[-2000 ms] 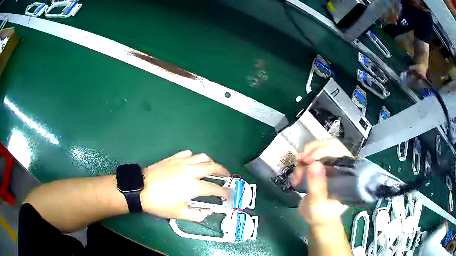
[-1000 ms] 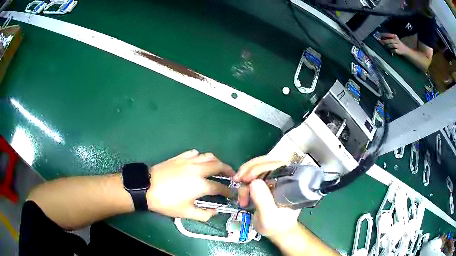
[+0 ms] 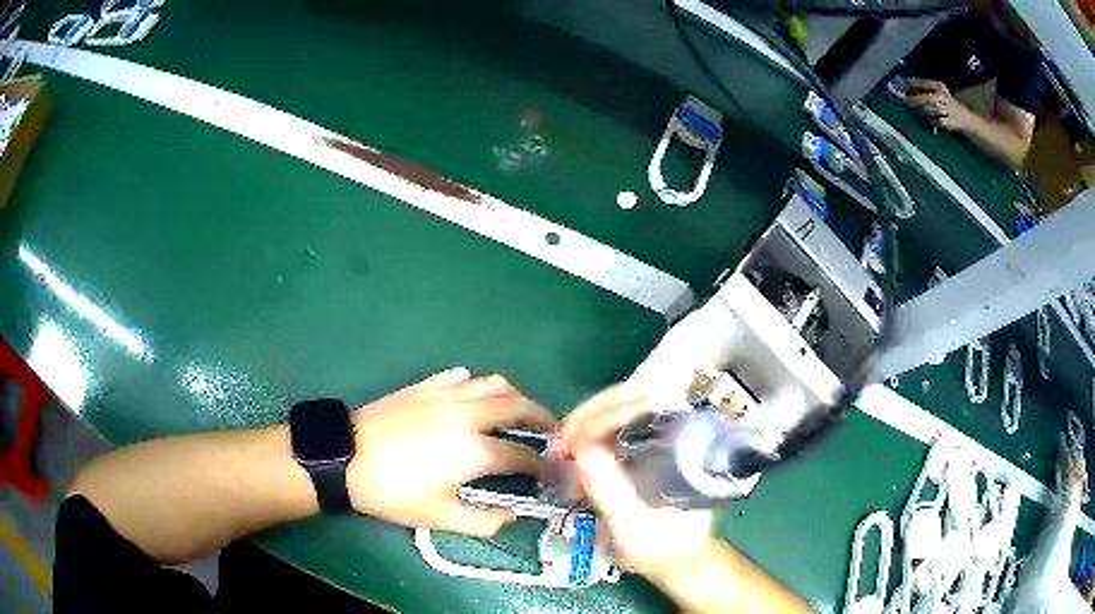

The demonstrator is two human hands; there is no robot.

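Note:
My left hand (image 3: 450,450), with a black watch on its wrist, presses on a white loop-frame assembly on the green worktop. A second loop-frame assembly (image 3: 581,549) with a blue insert lies beside it, nearer to me, flat on the worktop. My right hand (image 3: 636,510) is closed around the electric screwdriver (image 3: 702,458), which is blurred. The screwdriver's tip end is at the head of the unit under my left hand, close to my left fingertips. My right fingers hide the tip and most of that head.
The screw feeder (image 3: 787,348) stands right of the screwdriver. A white rail (image 3: 504,221) separates the worktop from the belt carrying loop units (image 3: 687,150). White frames (image 3: 949,528) are piled lower right. A slanting post (image 3: 997,288) and black cable cross the right. A person's arm shows top right.
My right hand and the screwdriver have moved left from the feeder to the unit under my left hand. A loop unit and white disc on the belt have shifted left. My left hand has barely moved.

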